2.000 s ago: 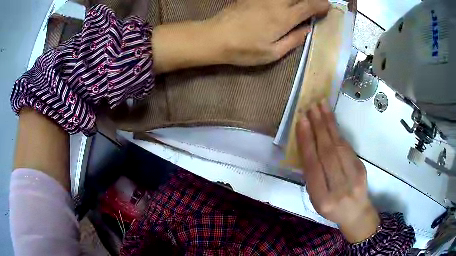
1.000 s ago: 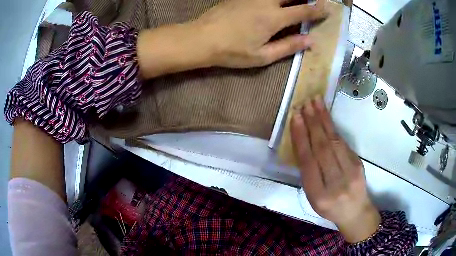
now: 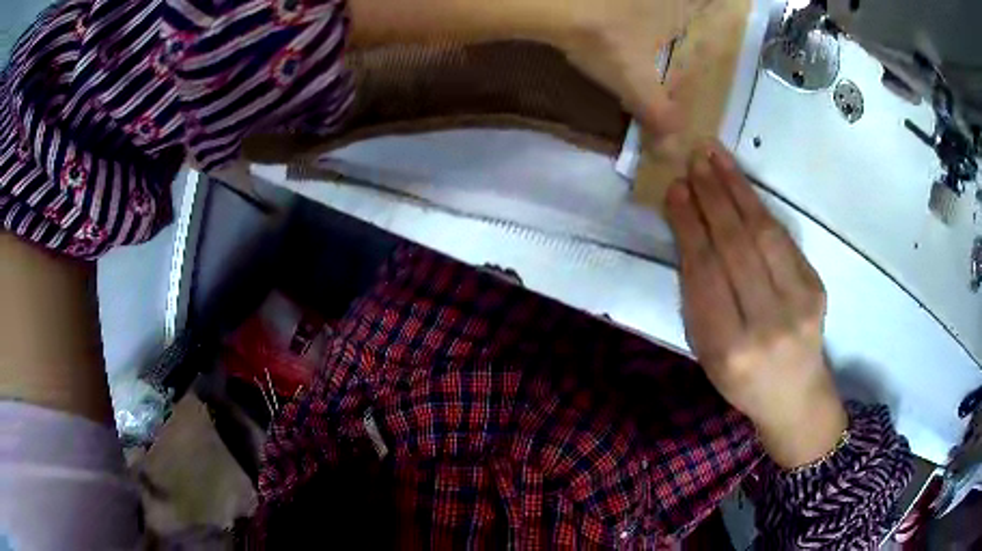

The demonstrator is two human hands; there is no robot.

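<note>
The brown ribbed fabric panel (image 3: 474, 92) lies on the white table at the top, partly under my left forearm. A tan strip (image 3: 711, 81) lies along its right end, with a white edge showing on both sides. My left hand (image 3: 635, 65) reaches in from the left, blurred and cut by the top edge, with its fingers on the tan strip. My right hand (image 3: 748, 291) lies flat, fingers together, with its fingertips on the near end of the tan strip. Whether my left fingers pinch anything is unclear.
The sewing machine head (image 3: 910, 32) is at the top right, with a shiny metal plate (image 3: 802, 54) beside the tan strip. The white table edge (image 3: 581, 285) runs above the checked apron (image 3: 517, 398). A red item (image 3: 285, 344) is below the table at left.
The view has shifted, so the table and panel sit higher in the picture. My left hand has moved down the tan strip, closer to my right fingertips. My right hand still rests on the strip.
</note>
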